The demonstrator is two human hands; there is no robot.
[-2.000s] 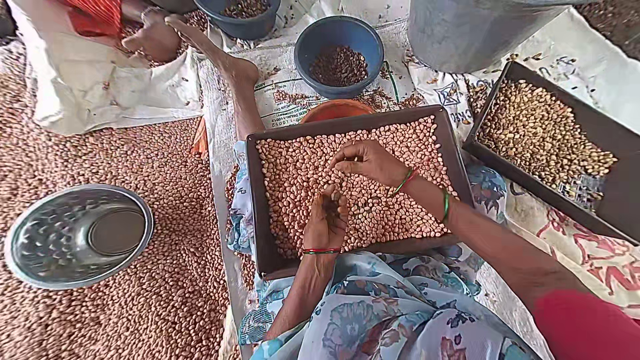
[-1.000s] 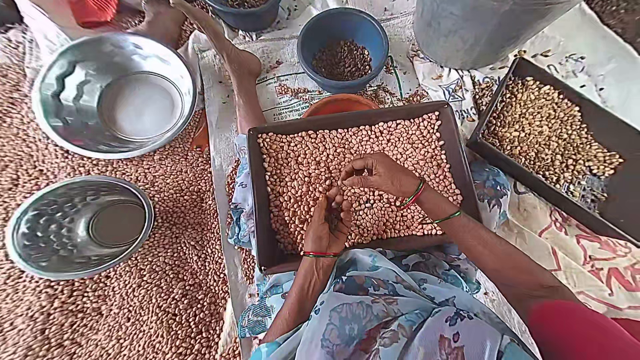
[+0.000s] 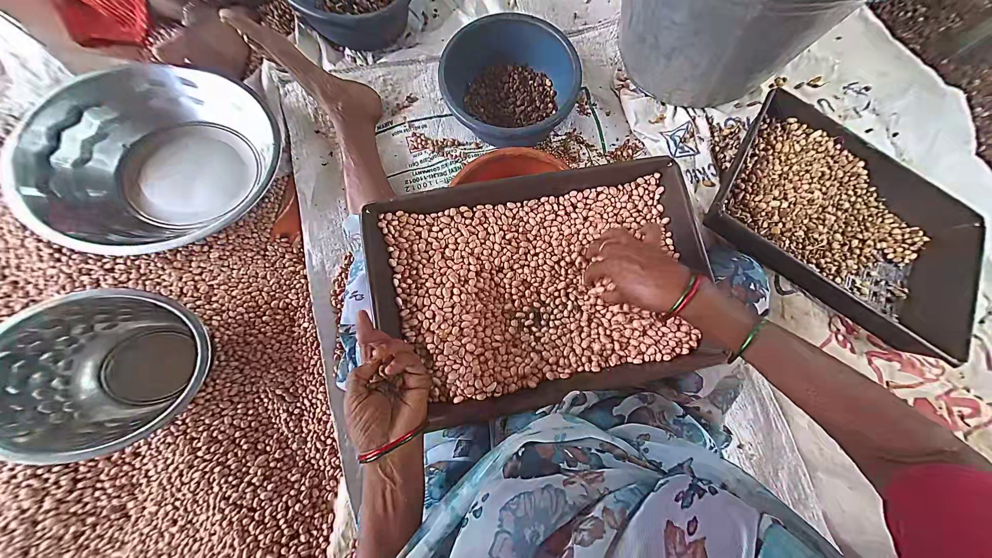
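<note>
A dark rectangular tray (image 3: pixel 380 271) rests on my lap, filled with pinkish-tan seeds (image 3: pixel 480 294) that look like beans or peanut kernels. My left hand (image 3: pixel 387 387) is palm up at the tray's lower left corner, its fingers curled over small dark bits in the palm. My right hand (image 3: pixel 635 271) lies on the seeds in the right half of the tray, fingers spread; whether it pinches a seed cannot be told. Bangles circle both wrists.
A second dark tray (image 3: pixel 942 256) with yellowish-brown pieces lies at right. Ahead stand a blue bowl (image 3: pixel 573 70), an orange bowl (image 3: pixel 504 161) and a grey bucket (image 3: pixel 697 54). Two steel bowls (image 3: pixel 263 155) (image 3: pixel 198 333) sit on spread seeds at left. Another person's foot (image 3: pixel 209 46) shows at upper left.
My hands were close together over the tray's middle; they are now apart, the left at the lower left corner, the right further right. The large steel bowl at upper left was absent two seconds ago.
</note>
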